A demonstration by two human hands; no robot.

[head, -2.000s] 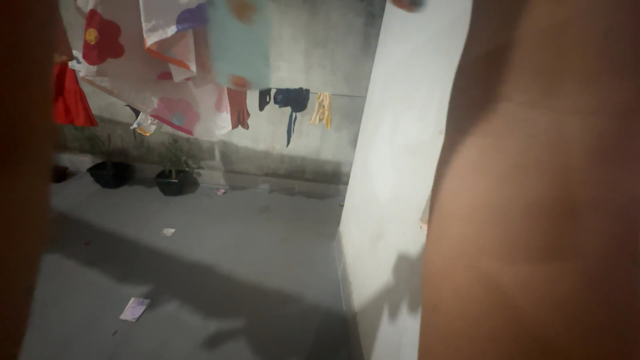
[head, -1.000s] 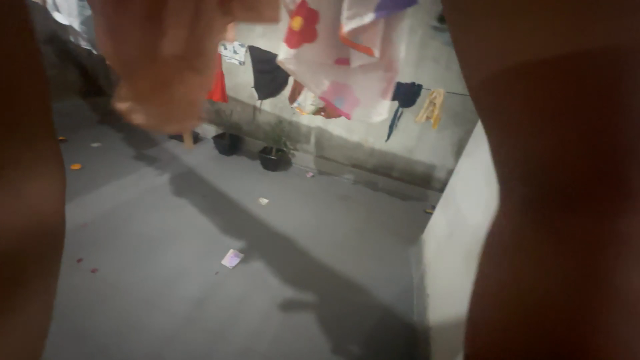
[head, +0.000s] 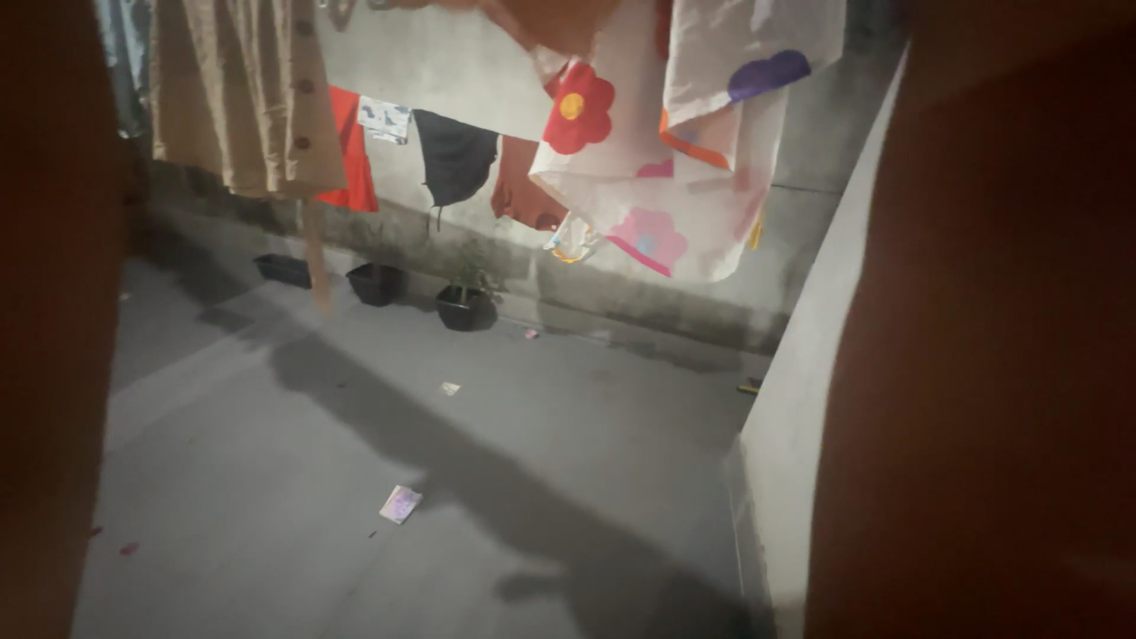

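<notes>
Two blurred bare forearms rise close to the camera at the left and right edges. At the top middle, a blurred brown shape touches a white flowered cloth; it may be one of my hands, but which one, and its fingers, cannot be made out. The cloth hangs in folds with red, pink and purple flowers. To the left hangs a beige buttoned garment. Behind them, a red cloth, a small patterned cloth, a dark cloth and a reddish-brown cloth hang on a line.
Black plant pots stand along the foot of a concrete wall. A white wall rises at the right. Small paper scraps lie on the grey floor, crossed by a long shadow.
The view has swung left since two seconds ago. The beige garment now shows clearly at the upper left, and a blurred brown shape is at the flowered cloth's upper edge.
</notes>
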